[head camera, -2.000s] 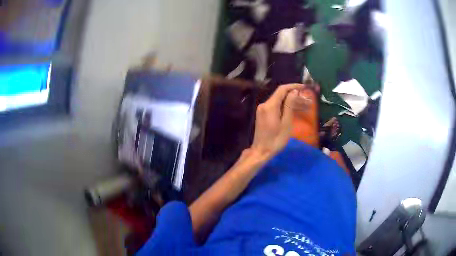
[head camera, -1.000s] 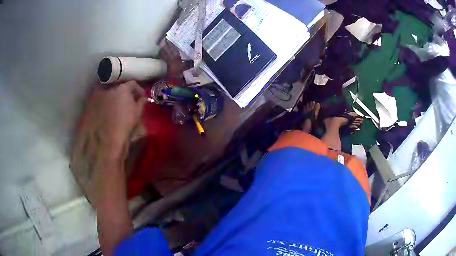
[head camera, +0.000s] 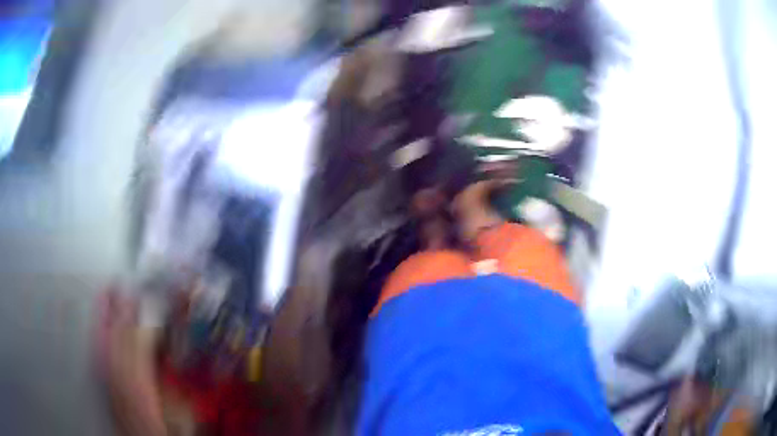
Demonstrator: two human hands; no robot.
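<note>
The view is strongly blurred. My left hand (head camera: 126, 345) is a smeared shape at the lower left, beside a red patch (head camera: 209, 400) and blurred small items with a yellow one (head camera: 256, 362). Its fingers and anything in them cannot be made out. A brownish, skin-coloured smear (head camera: 688, 410) at the lower right edge may be my right hand, cut off and unclear. A stack of white papers (head camera: 256, 153) with a dark notebook (head camera: 241, 234) lies above my left hand.
Green floor (head camera: 503, 64) with white scraps (head camera: 537, 119) and dark fabric pieces lies ahead. A bright white table (head camera: 664, 170) runs along the right, with a dark grey block-like object (head camera: 654, 330) on it near a blurred machine-like shape. My feet stand on the floor.
The view has swung back so the table's right part and the grey object show more. My left hand now appears lower and further left; the white bottle is no longer clear.
</note>
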